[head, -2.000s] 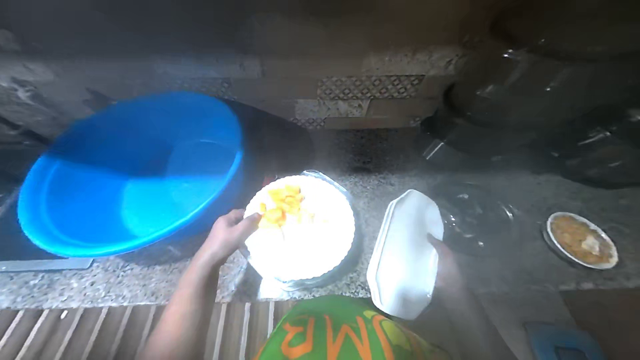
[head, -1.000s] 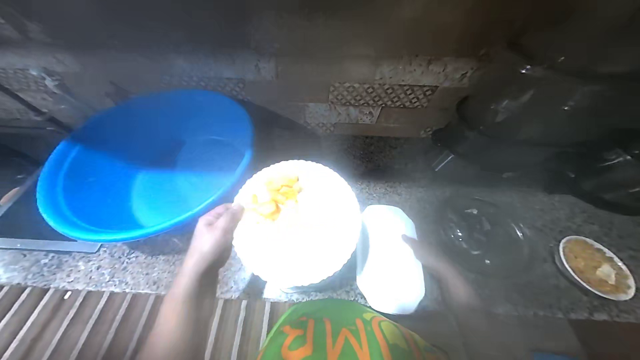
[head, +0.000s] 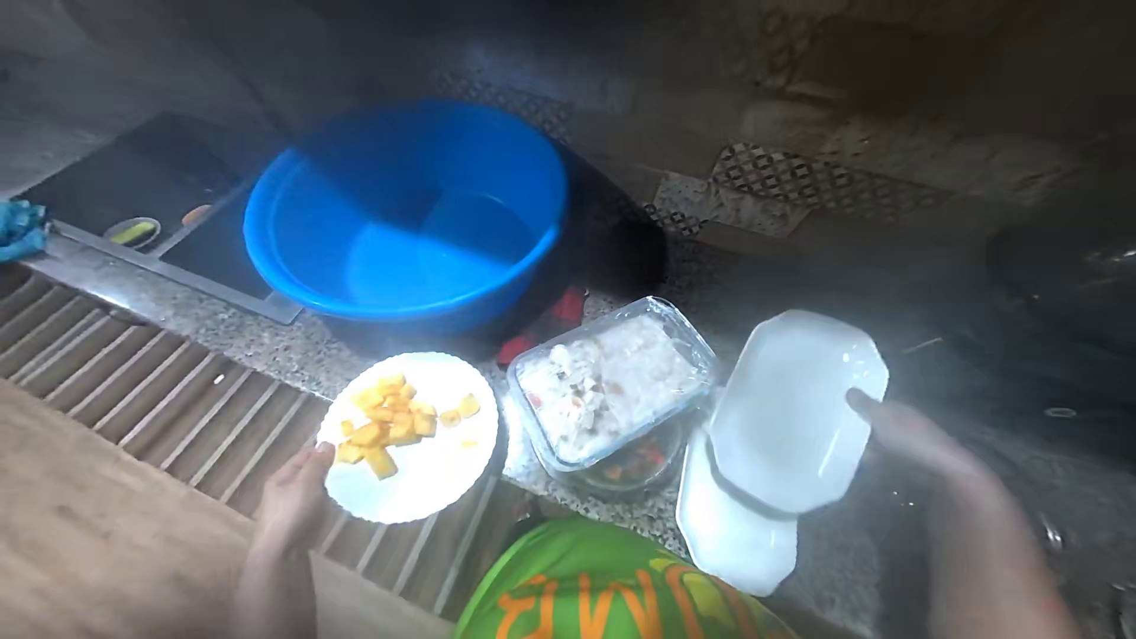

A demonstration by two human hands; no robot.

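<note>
My left hand [head: 297, 497] grips the left rim of a white scalloped plate [head: 444, 470] that carries cubes of yellow-orange fruit [head: 390, 422]. The plate is over the front of the counter. My right hand [head: 896, 430] holds a white octagonal dish [head: 790, 408] by its right edge. Beneath that dish, partly covered, lies a similar white dish [head: 741, 532]. Between the hands stands a rectangular glass container [head: 612, 382] with whitish food, part of its top under clear film. It sits over another glass container [head: 635, 461] with reddish food inside.
A large blue plastic basin [head: 408, 213] stands behind the plate. Left of it is a dark panel with a metal edge [head: 177, 271], and a teal cloth [head: 19, 229] lies at the far left. The speckled stone counter [head: 346, 351] runs above a slatted wooden front [head: 177, 417].
The fruit plate has moved left, off the spot where the glass containers now show. My right hand has lifted one white dish apart from another. The view has swung left.
</note>
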